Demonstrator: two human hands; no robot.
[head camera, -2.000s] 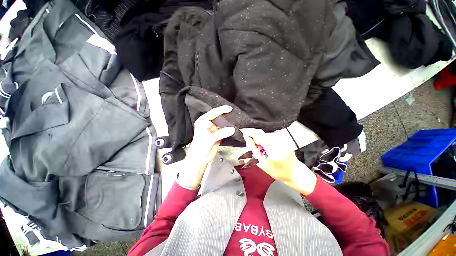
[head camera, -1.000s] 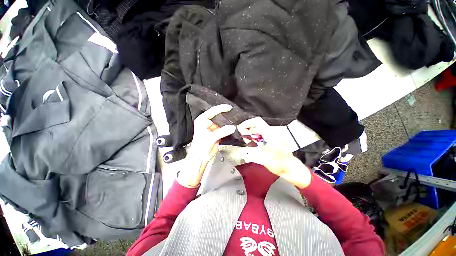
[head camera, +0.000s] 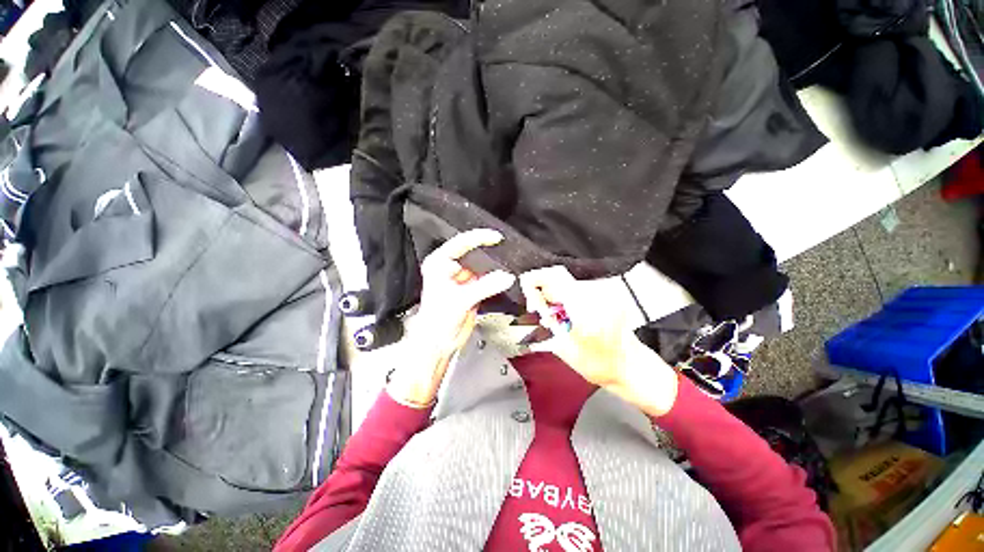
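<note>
A black garment (head camera: 593, 129) with pale specks lies bunched on the table in front of me. My left hand (head camera: 459, 297) pinches its near edge between thumb and fingers. My right hand (head camera: 583, 329) is close beside it at the same edge, fingertips together. A small red-pink tool (head camera: 560, 315), perhaps thread snips, shows in my right hand. A needle or thread cannot be made out. Two black spools (head camera: 364, 339) with pale round ends stand side by side left of my left hand.
A grey garment (head camera: 216, 270) with white piping lies flat at left. More black garments (head camera: 901, 86) are heaped at the back right. Black-and-white cords (head camera: 712, 356) hang at the right table edge. A blue crate (head camera: 901, 329) and a cardboard box (head camera: 879, 474) are at lower right.
My right hand has turned between frames and the red-pink tool is again tilted across the palm. My left hand and the garment have barely moved.
</note>
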